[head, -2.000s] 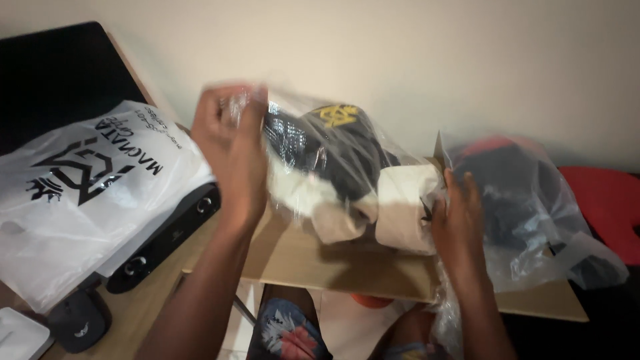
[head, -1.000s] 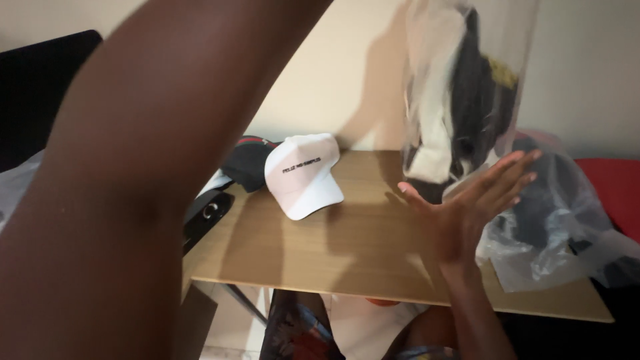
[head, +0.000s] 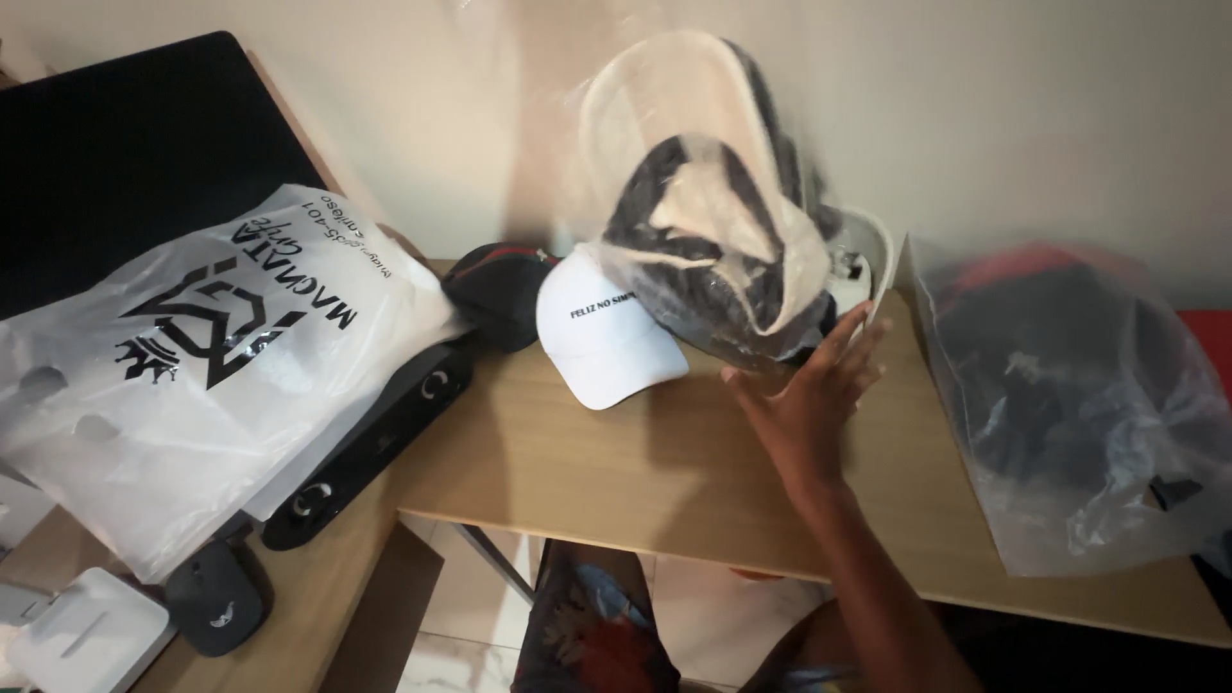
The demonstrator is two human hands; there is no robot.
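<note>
Dark and cream caps hang inside a clear plastic bag, blurred by motion, above the back of the wooden table. Just below the bag's right side is my right hand, fingers spread; whether it touches the plastic I cannot tell. My left hand is out of view. A white cap with black lettering lies on the table, partly behind the bag. Left of it sits a black cap with a red and green stripe. Another clear plastic bag, holding dark and red items, lies at the right.
A printed white plastic bag covers part of a black soundbar-like device at the left. Near it are a black computer mouse, a white box-shaped device and a dark screen. The table's front edge runs above my legs.
Two seconds ago both hands were at the bag of caps, low over the table. It then rose at the right and now hangs farther left. My left arm has left the view.
</note>
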